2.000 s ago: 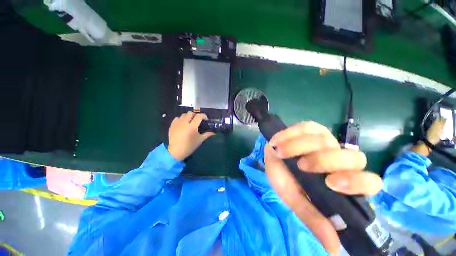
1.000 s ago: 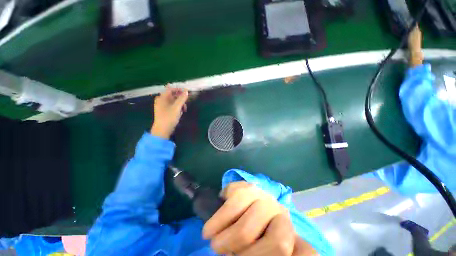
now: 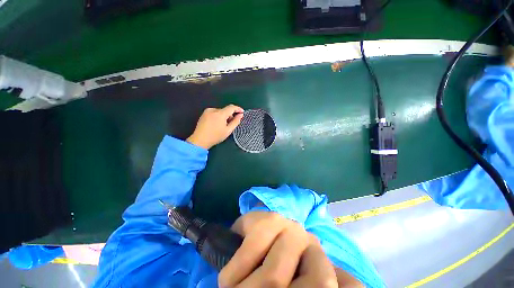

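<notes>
The round screw dish lies on the dark green bench mat, with a grey striped mesh-like top and a dark part at its right. My left hand is at the dish's upper left rim, thumb and fingertips close together; whether a screw is between them is too small to tell. My right hand is closed around the black electric screwdriver, low in the picture. Its thin metal bit points up and left, in front of my left sleeve, away from the dish.
A slim black box with a white band lies right, with its cable. A thick black cable loops at far right, near another person's sleeve. A black unit is on the conveyor past the white strip. A white arm stands left.
My left hand has come down and right from the white strip to the dish. The screwdriver bit has moved slightly left. The units on the conveyor sit higher in view.
</notes>
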